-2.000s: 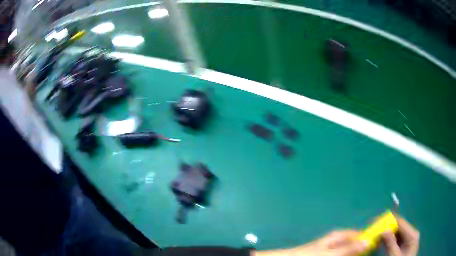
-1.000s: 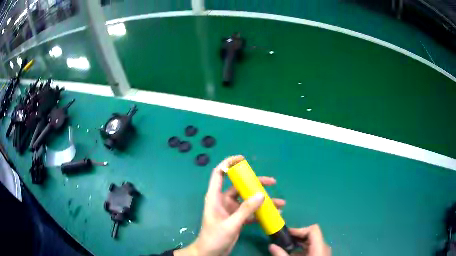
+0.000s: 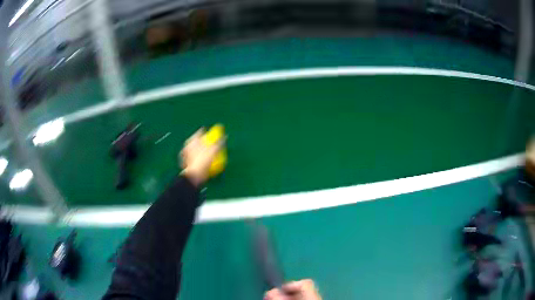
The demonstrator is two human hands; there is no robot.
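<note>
My left hand (image 3: 196, 157) is stretched out over the green belt at the end of a dark sleeve. It is around the yellow sleeve (image 3: 217, 158), whose far part shows beyond the fingers. My right hand (image 3: 296, 290) is at the bottom edge, partly cut off. It holds the lower end of a black tube (image 3: 267, 255), which points up and away over the green bench. The frame is blurred, so finger detail and any lead on the tube cannot be told.
A black unit with a handle (image 3: 124, 153) lies on the belt at the left. A white rail (image 3: 352, 196) runs between belt and bench. A round-bodied unit (image 3: 65, 256) is at the lower left. Dark housings (image 3: 484, 252) are heaped at the right. A grey post (image 3: 107, 53) stands at the upper left.
The black tube and yellow sleeve, earlier together, are now apart. My left hand has moved out over the belt with the sleeve; my right hand keeps the tube. The view has turned right.
</note>
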